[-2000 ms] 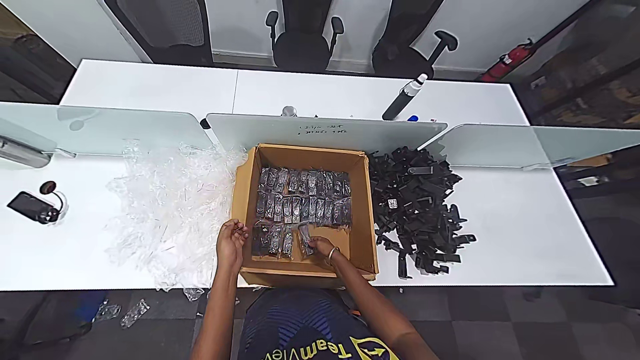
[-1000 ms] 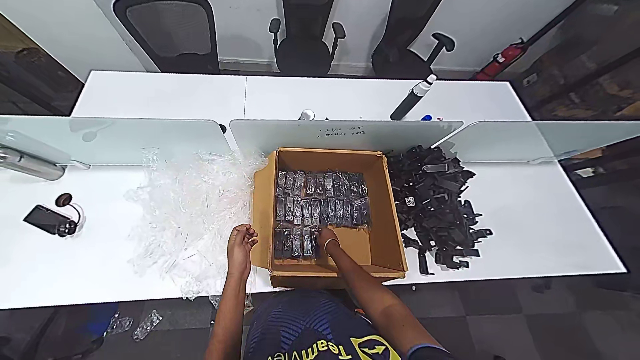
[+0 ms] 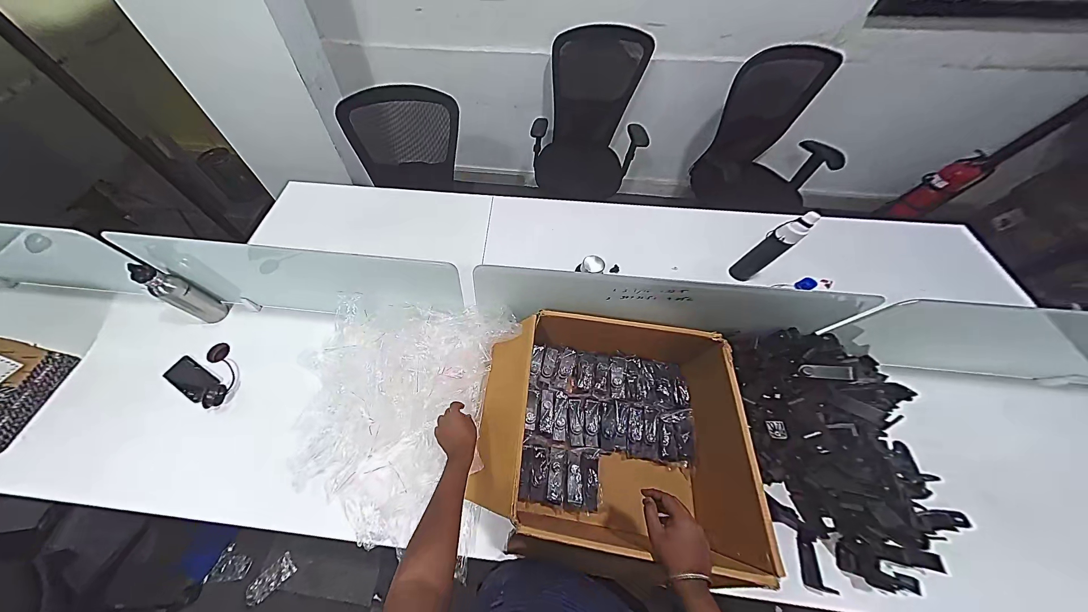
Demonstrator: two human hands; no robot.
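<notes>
An open cardboard box [image 3: 748, 476] stands on the white table, holding rows of dark items in clear plastic wrap [image 3: 620, 421]; the row closest to me fills only the left part. My right hand [image 3: 677, 535] is over the box's near right part, fingers slightly apart, with nothing seen in it. My left hand [image 3: 456, 433] touches the heap of clear plastic bags [image 3: 374, 408] beside the box's left flap, fingers curled; whether it grips a bag cannot be told. To the right of the box lies a pile of black plastic parts [image 3: 833, 459].
Glass dividers [image 3: 680, 297] run behind the box. On the left are a steel bottle [image 3: 187, 293], a black phone-like device [image 3: 195, 380] and a patterned mat edge. A dark bottle [image 3: 773, 246] lies on the far table, before office chairs [image 3: 595, 93]. Plastic scraps [image 3: 272, 578] lie on the floor.
My right hand has drawn back from the front row of wrapped items toward the near right of the box. My left hand has reached onto the plastic bags. The view has swung left and up.
</notes>
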